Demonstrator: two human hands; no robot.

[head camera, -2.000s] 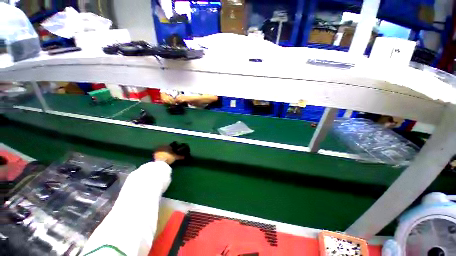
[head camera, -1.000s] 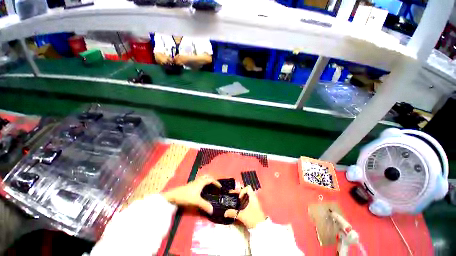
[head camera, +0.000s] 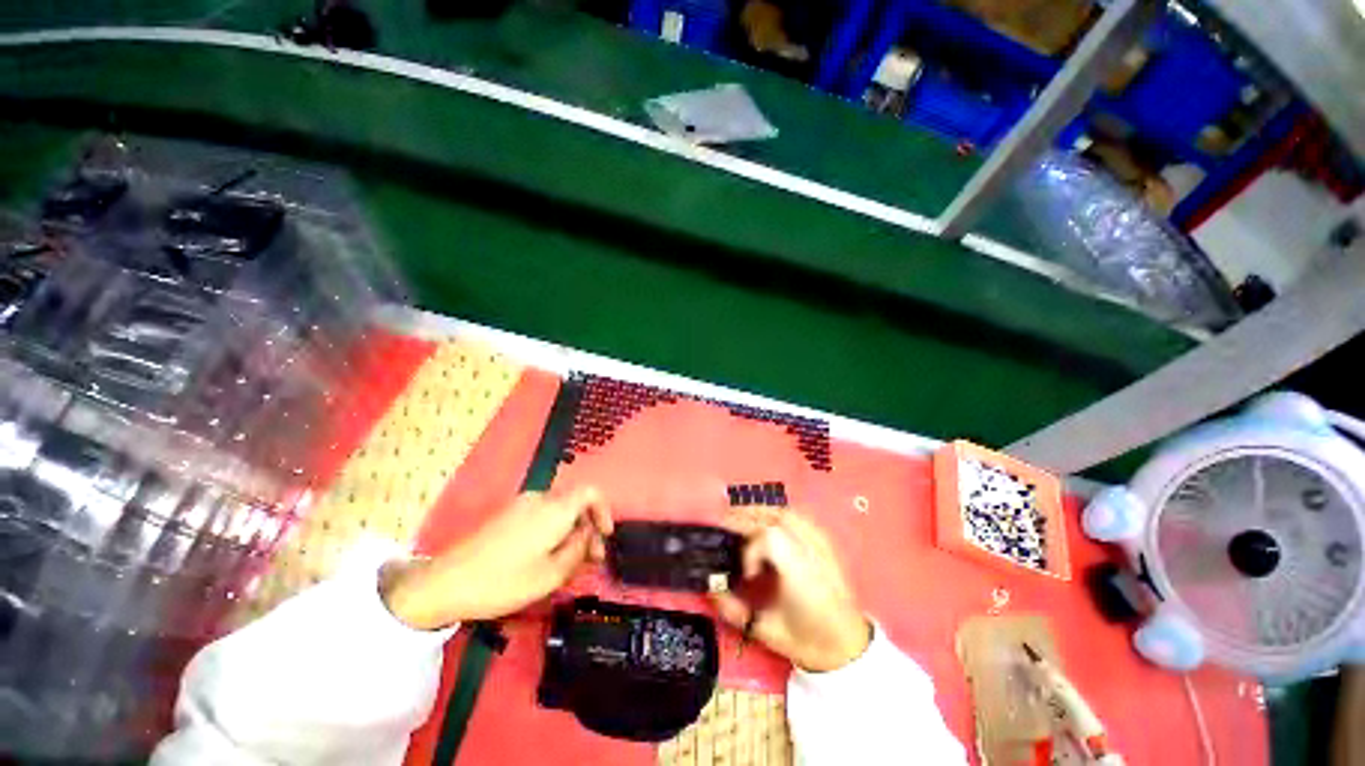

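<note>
A flat black cover point(head camera: 669, 555) is held level above the red mat between both hands. My left hand point(head camera: 517, 557) grips its left end with thumb and fingers. My right hand point(head camera: 801, 587) grips its right end. The black device body point(head camera: 629, 666) lies on the mat just below the cover, open, with circuit detail showing. A tan adhesive sheet point(head camera: 734, 730) lies partly under the device body. A small piece of black adhesive strips point(head camera: 758, 494) lies just beyond my right hand.
Blister trays point(head camera: 165, 374) with black devices stand left, beside a larger tan sheet point(head camera: 401, 457). Small black pads point(head camera: 614, 415) line the mat's far edge. An orange parts box point(head camera: 948, 516), glue gun point(head camera: 1066, 703) on brown cardboard point(head camera: 991, 673) and desk fan point(head camera: 1254, 551) are right. The green belt point(head camera: 629, 255) runs beyond.
The hands held the device body together; now it lies on the mat and they hold the cover above it. The view has tilted down and the far worker is out of view.
</note>
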